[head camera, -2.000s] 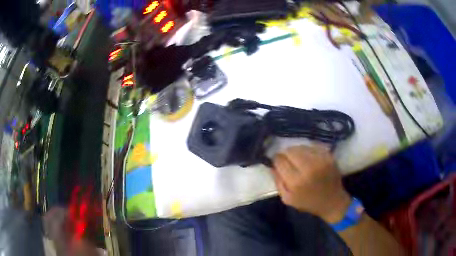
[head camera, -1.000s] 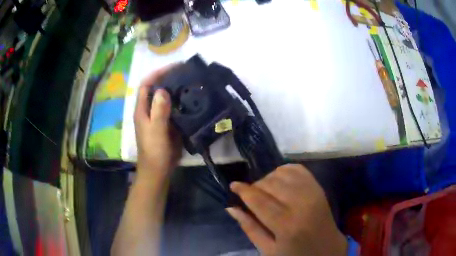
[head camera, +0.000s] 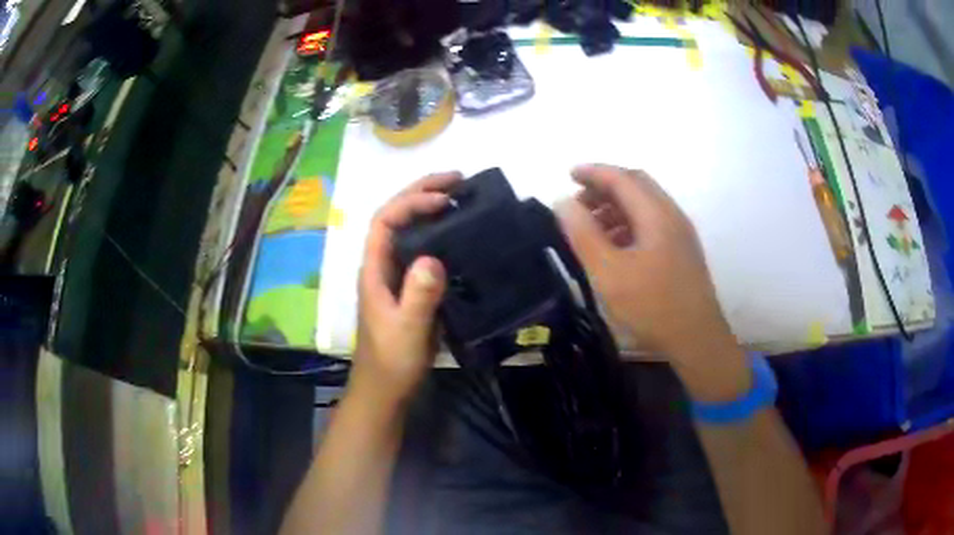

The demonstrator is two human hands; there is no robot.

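Note:
My left hand grips a black plastic housing over the front edge of the white bench, thumb on its near face and fingers around its far left side. A small yellow label shows near its lower end. The coiled black power cord hangs down from the housing over my lap. My right hand is beside the housing on the right, its fingers curled. I cannot tell if its hidden thumb side touches the housing or cord.
A yellowish tape roll and a clear dish with dark contents sit at the back left. An orange-handled screwdriver lies at the right. A blue bin and a red bin are on the right. A green conveyor runs at the left.
My left hand has come in and taken hold of the housing, which is lifted and tilted. My right hand has let go of the hanging cord and moved up beside the housing.

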